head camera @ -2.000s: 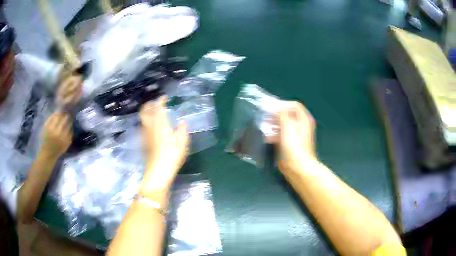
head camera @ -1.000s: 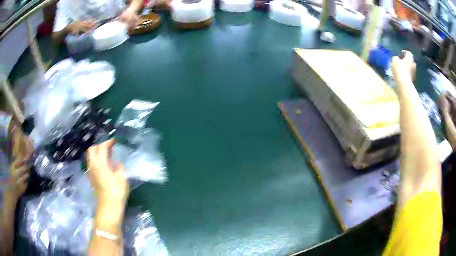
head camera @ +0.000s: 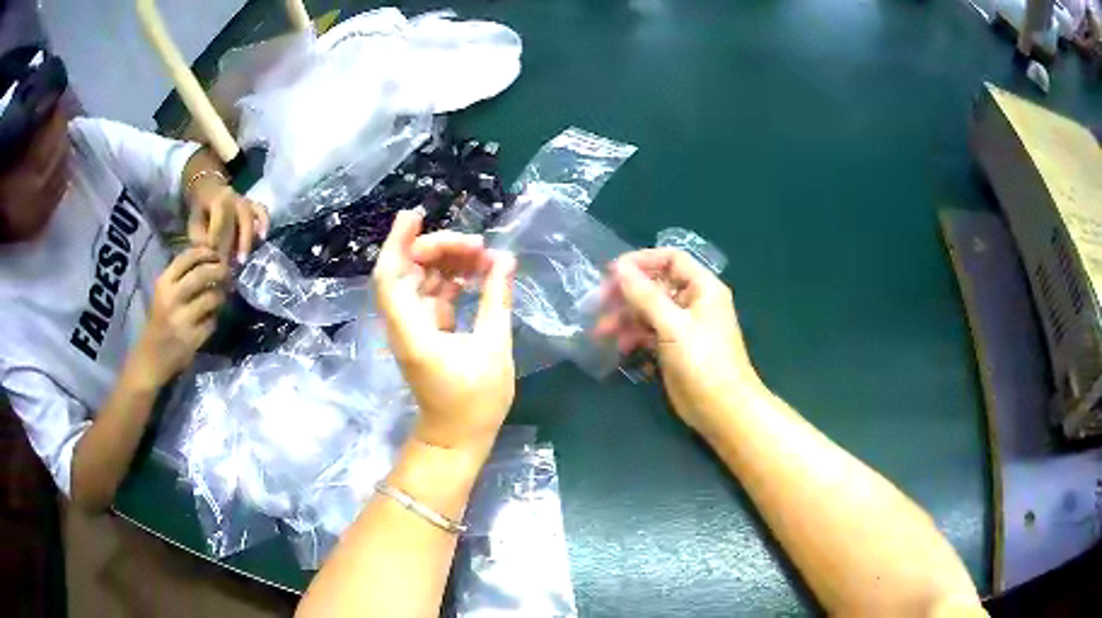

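My left hand (head camera: 447, 344) is raised over the near side of the cable pile, palm up with fingers curled and apart; nothing shows in it. My right hand (head camera: 689, 332) is to its right, its blurred fingertips closed on a clear zip-lock bag (head camera: 601, 344). A small dark thing shows under these fingers; I cannot tell whether it is inside the bag. The black cable pile (head camera: 363, 229) with silvery plugs lies beyond my left hand. Empty clear bags (head camera: 290, 417) lie heaped at near left. Another clear bag (head camera: 691, 248) shows just behind my right hand.
A coworker (head camera: 97, 254) in a printed T-shirt works at the left with both hands near the pile. A large cloudy bag (head camera: 326, 133) and a white oval pad (head camera: 477, 60) lie beyond. A long box (head camera: 1051, 205) sits on a grey board (head camera: 1039, 519) at right.
The view swung right and back. My right hand, reaching out beyond the long box one second ago, is now back beside my left hand. The bag behind my right hand was not there before.
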